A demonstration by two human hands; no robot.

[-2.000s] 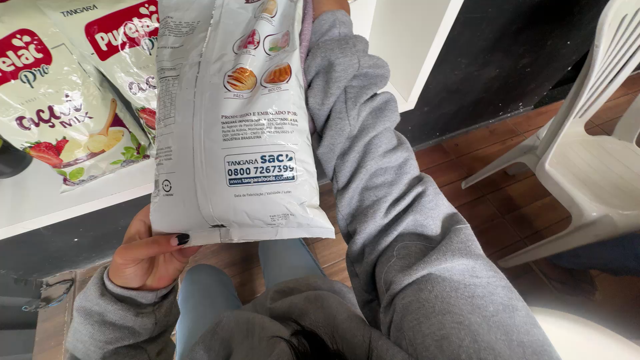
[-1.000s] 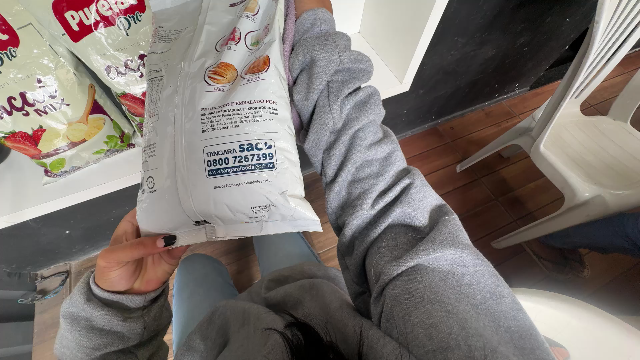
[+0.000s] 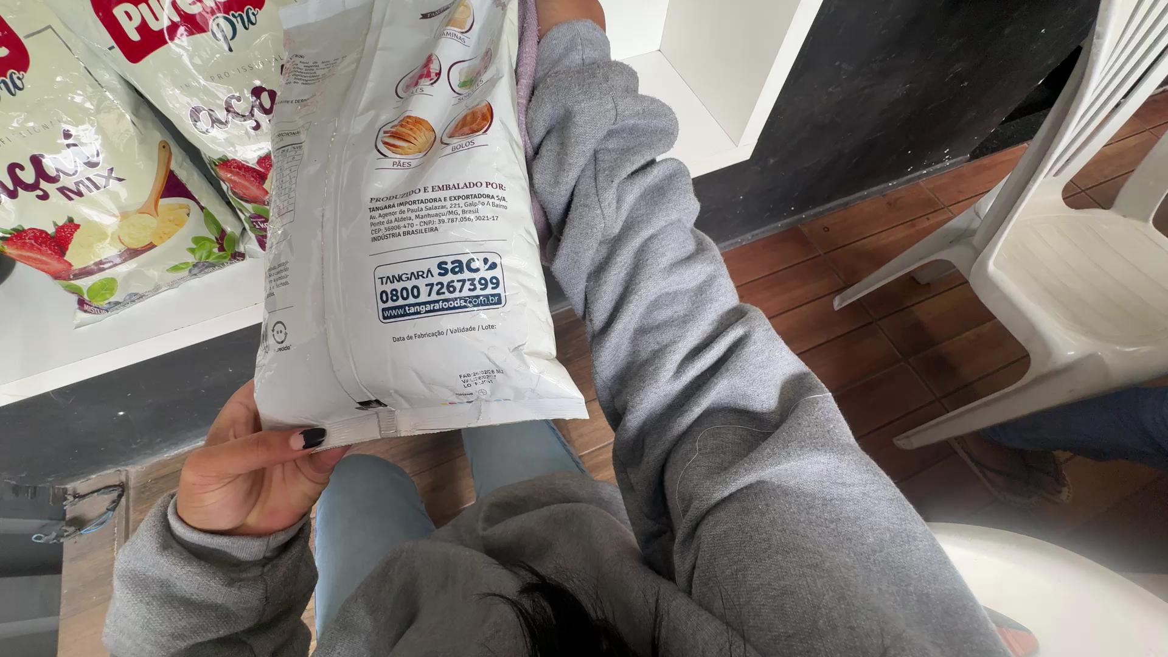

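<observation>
My left hand (image 3: 260, 461) pinches the lower left corner of a white plastic food packet (image 3: 429, 365), its thumb on the printed back. The packet is upright before me, with small food pictures and writing on that side. Along its upper right edge lies a lilac cloth (image 3: 528, 82). My right hand (image 3: 570, 11) is mostly cut off by the top edge of the view; its fingers and what they grip cannot be seen. To the left stand two açaí mix packets, one at the far left (image 3: 128, 228) and one (image 3: 196, 100) partly behind the held packet.
The packets stand on a white shelf (image 3: 137, 342) that continues at the right as an open compartment (image 3: 703, 91). A white plastic chair (image 3: 1068, 274) stands on the brown tiled floor at right, a person's foot (image 3: 1013, 465) beneath it. Lower right is a white round surface (image 3: 1040, 584).
My left hand keeps its hold on the packet's lower corner in all frames. Nothing else has plainly changed apart from a slight shift of the view.
</observation>
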